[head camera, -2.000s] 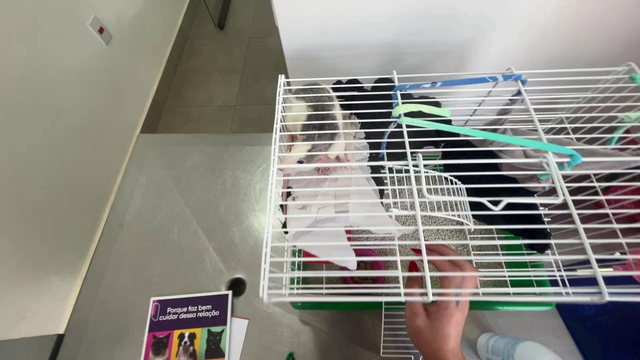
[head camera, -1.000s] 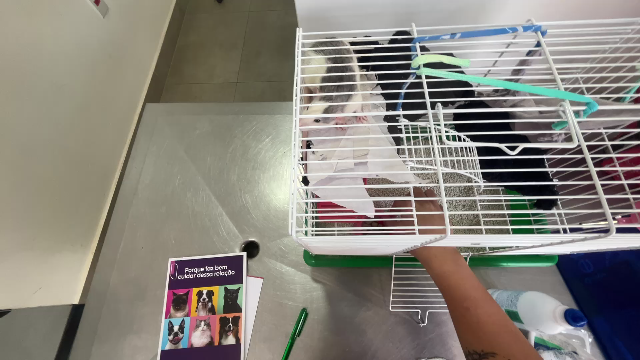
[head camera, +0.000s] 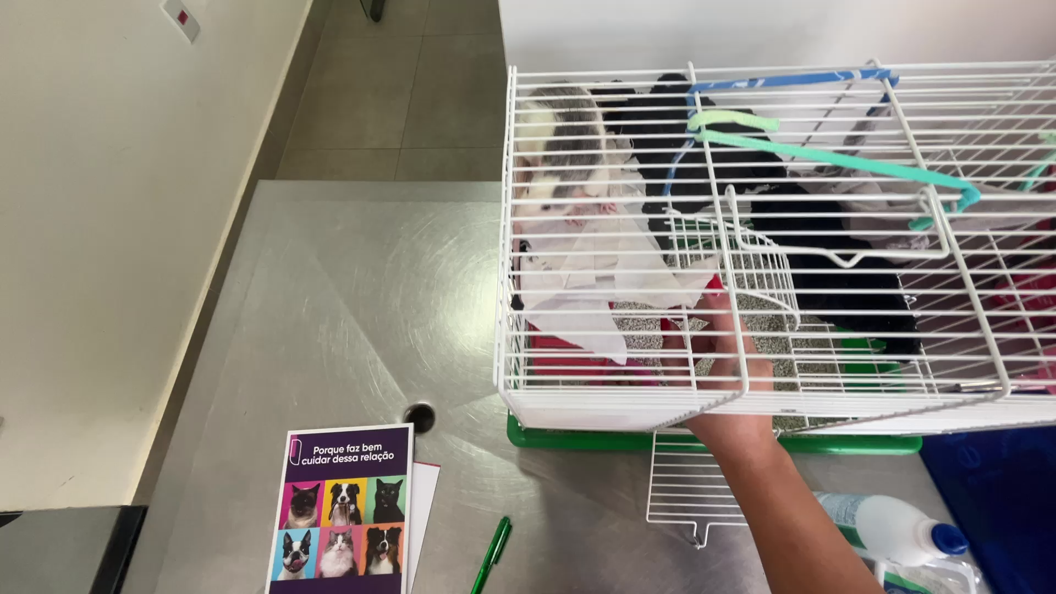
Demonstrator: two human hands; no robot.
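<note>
My right hand (head camera: 726, 346) is inside a white wire cage (head camera: 652, 408), entering through its open front. Its red-nailed fingers are at the corner of a crumpled white paper or cloth sheet (head camera: 577, 330); bars hide whether they grip it. A grey-and-white furry animal (head camera: 569, 140) lies at the cage's left end against the sheet. Black fabric (head camera: 858, 289) lies behind and to the right of the hand. A curved white wire rack (head camera: 755, 256) stands just beyond the fingers, over grey granular litter (head camera: 759, 322). My left hand is not in view.
A wire door (head camera: 697, 478) hangs below the cage's green base (head camera: 577, 441). On the metal table (head camera: 346, 330), which has a round hole, lie a printed booklet (head camera: 342, 511) and a green pen (head camera: 493, 553). A white bottle (head camera: 883, 524) with a blue cap lies at right. Ribbons cross the cage top.
My right hand has gone from the cage front to farther inside, up to the white sheet. The sheet's right corner now stands raised at the fingers. The view has shifted.
</note>
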